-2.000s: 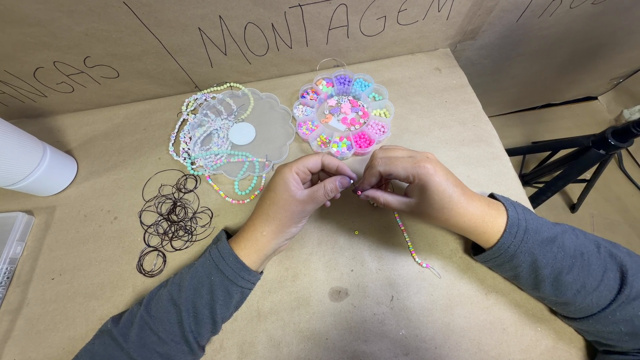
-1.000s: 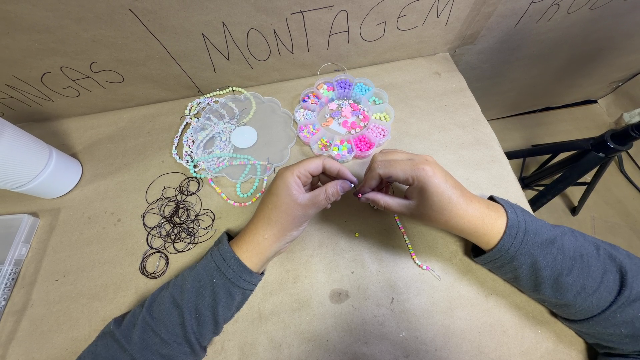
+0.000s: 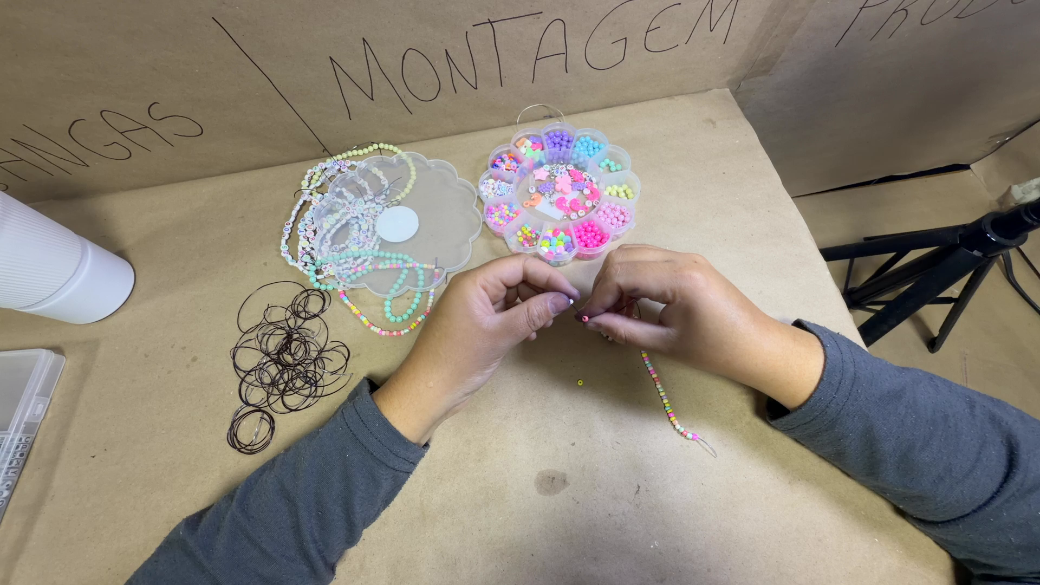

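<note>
My left hand (image 3: 516, 305) pinches a small white bead (image 3: 571, 301) between thumb and forefinger. Close beside it, my right hand (image 3: 662, 296) grips a cord with a pink bead (image 3: 585, 318) at its fingertips. From under the right hand a strand of multicoloured beads (image 3: 662, 394) runs down onto the paper, ending in bare cord. One yellow bead (image 3: 580, 382) lies below the hands. Just beyond them stands a flower-shaped plastic bead box (image 3: 632, 195), its compartments holding coloured beads and charms.
Beaded strands (image 3: 325, 219) lie over and around a clear scalloped lid (image 3: 451, 219). Dark cord coils (image 3: 288, 349) sit nearer, at left. A white bottle or cup (image 3: 61, 264) and a clear plastic case (image 3: 28, 398) are at the left edge. A black tripod (image 3: 959, 252) stands beyond the table's right edge.
</note>
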